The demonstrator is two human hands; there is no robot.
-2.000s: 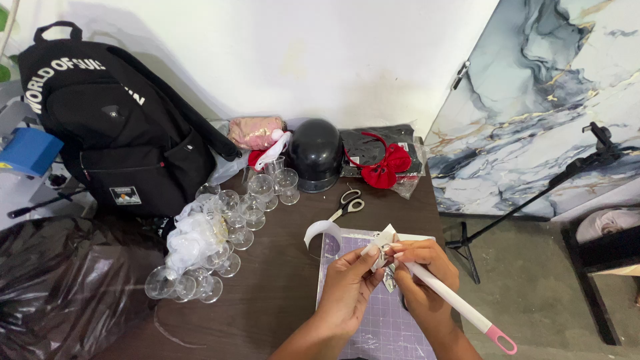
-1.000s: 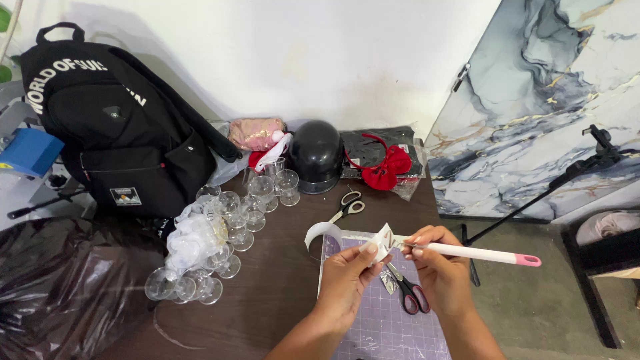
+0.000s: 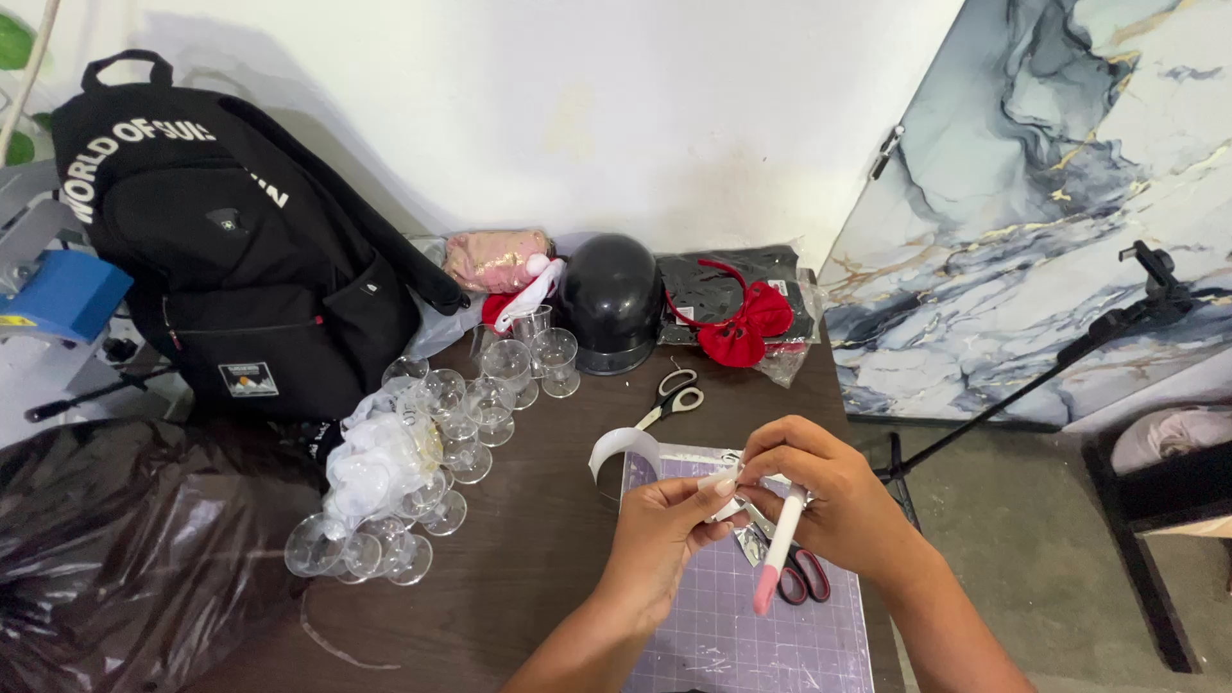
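My left hand (image 3: 664, 539) pinches a small white piece (image 3: 720, 493), perhaps paper or sticker, above a purple cutting mat (image 3: 731, 626) with a grid. Against the same piece are the fingertips of my right hand (image 3: 818, 491), which also holds a white stick tool with a pink end (image 3: 784, 549); its working tip is hidden by the fingers. Scissors with black and red handles (image 3: 807, 576) lie on the mat beneath the tool. A curled white strip (image 3: 621, 448) stands at the mat's upper left corner, beside black and white scissors (image 3: 672, 397).
Stemmed clear glasses (image 3: 467, 462) and white crumpled plastic (image 3: 375, 472) occupy the table's left-middle. Behind are a black helmet (image 3: 609, 303), a red bow headband (image 3: 746, 327) and a pink pouch (image 3: 496, 260). A black backpack (image 3: 241, 241) and a dark plastic bag (image 3: 144, 549) stand left, a tripod (image 3: 1001, 395) right.
The white tool has swung from pointing right to pointing down toward me. My right hand has turned with it, its fingers now closer to the white piece.
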